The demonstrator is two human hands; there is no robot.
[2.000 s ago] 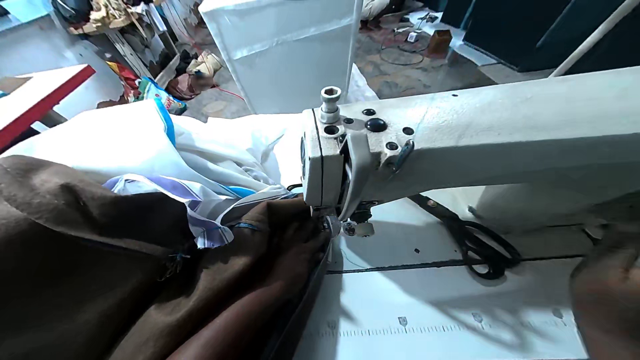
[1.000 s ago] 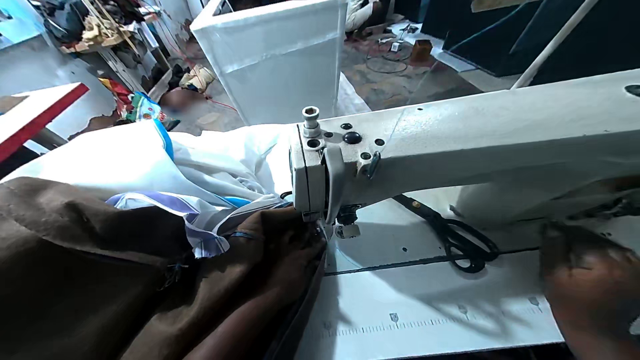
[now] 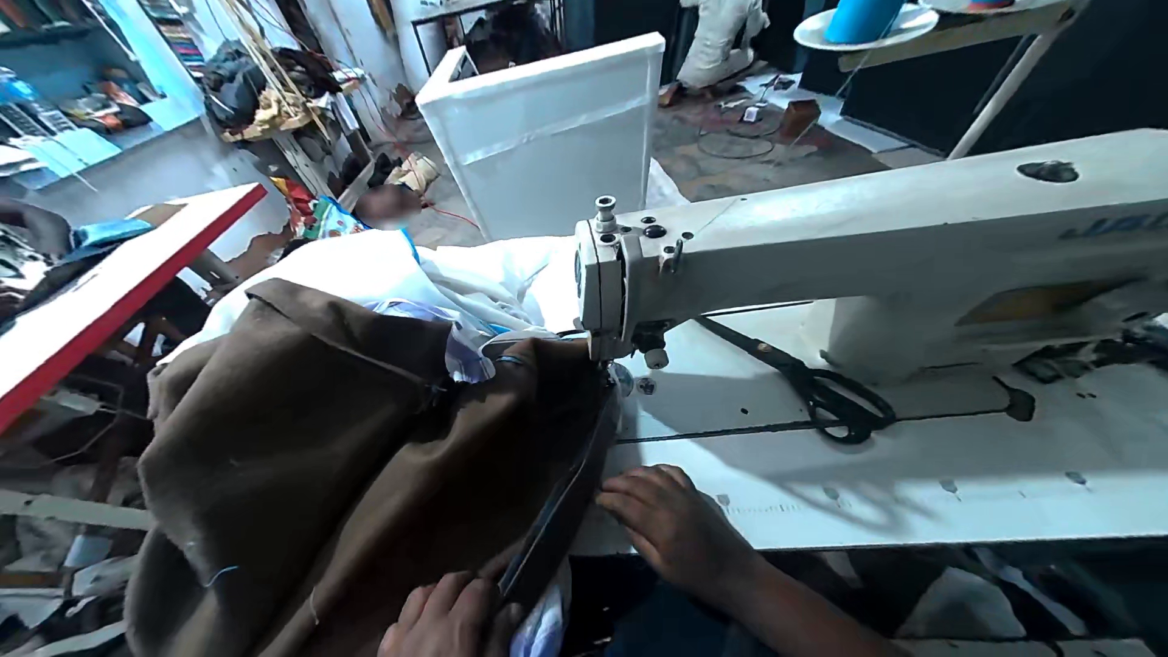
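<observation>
A brown cloth garment (image 3: 365,474) lies bunched at the left of an industrial sewing machine (image 3: 821,228), its dark edge strip (image 3: 566,511) running from under the needle area toward me. My left hand (image 3: 456,616), at the bottom of the view, grips the garment's edge near this strip. Beside the strip, nearer the needle, my right hand (image 3: 671,525) rests on the front of the machine bed with fingers curled; its fingertips meet the cloth's edge. White fabric with blue trim (image 3: 347,269) is heaped behind the brown cloth. Black-handled scissors (image 3: 830,397) lie on the bed under the machine arm.
A red-edged white table (image 3: 137,292) stands at the left. Behind the machine is a white panelled box (image 3: 547,137). A blue thread cone (image 3: 862,20) sits on a stand at the upper right. Another person (image 3: 721,41) is partly visible on the floor at the back.
My left hand has moved from the cloth beside the needle down to its near edge. My right hand has come from the far right to the cloth's edge. The view has shifted.
</observation>
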